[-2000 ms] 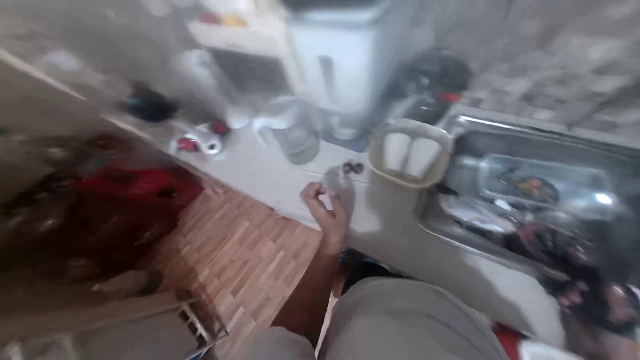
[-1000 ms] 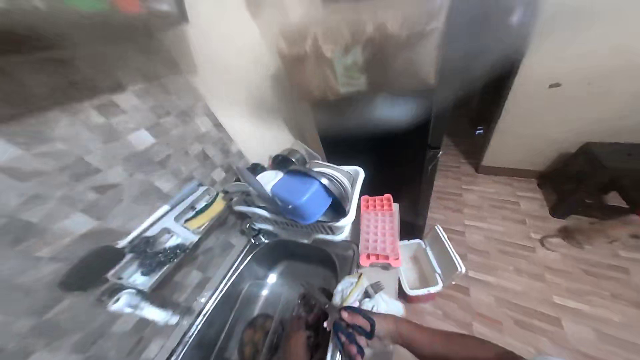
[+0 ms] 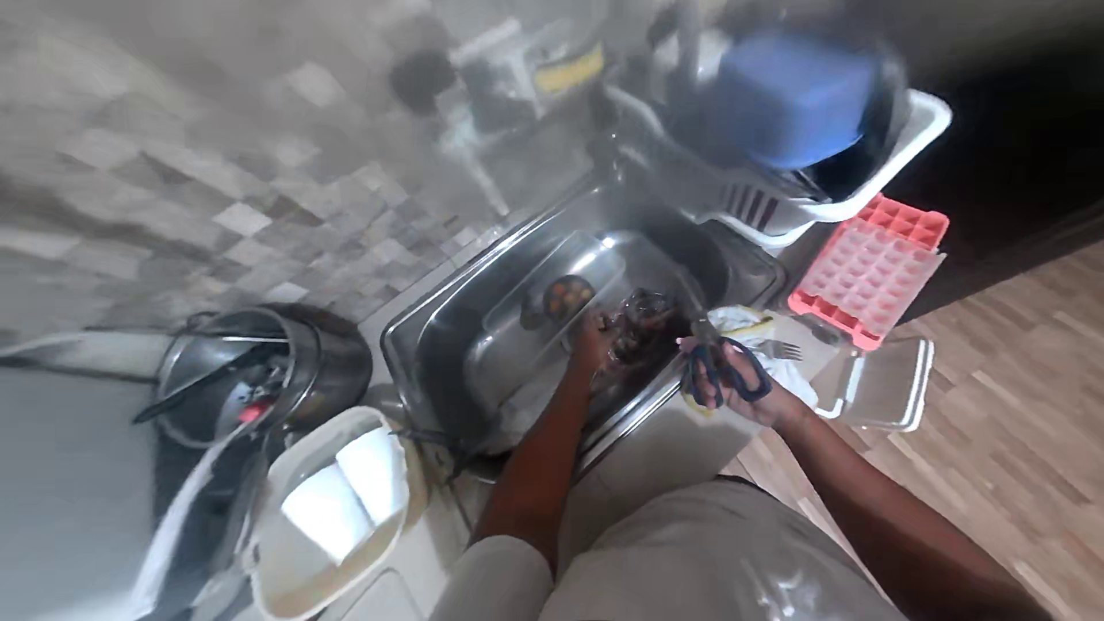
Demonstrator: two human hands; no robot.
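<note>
My right hand (image 3: 743,379) has its fingers through the dark handles of a pair of scissors (image 3: 705,366), held above the sink's near right edge, blades pointing up and left. Inside the stainless steel sink (image 3: 448,345), my left hand (image 3: 593,343) touches a dark, wet, glossy mass (image 3: 642,319); what it is, and whether the fingers grip it, I cannot make out. A clear tray (image 3: 509,345) lies in the basin, with a small round container of orange pieces (image 3: 569,296) beside the hand. Right of the scissors, a fork (image 3: 780,349) rests on a white cloth or bag (image 3: 798,379).
A white dish rack (image 3: 918,129) holding a blue container (image 3: 789,95) stands behind the sink's right end. Pink ice trays (image 3: 871,267) and a clear-lidded box (image 3: 888,384) are at the right. At the left are a metal pot (image 3: 336,362) and a beige tub (image 3: 276,517) with white cups (image 3: 332,509).
The view has swung from the counter to the sink. Two seconds ago one empty hand showed over the counter; a second ago a hand was at the scissors, which my right hand now holds raised.
</note>
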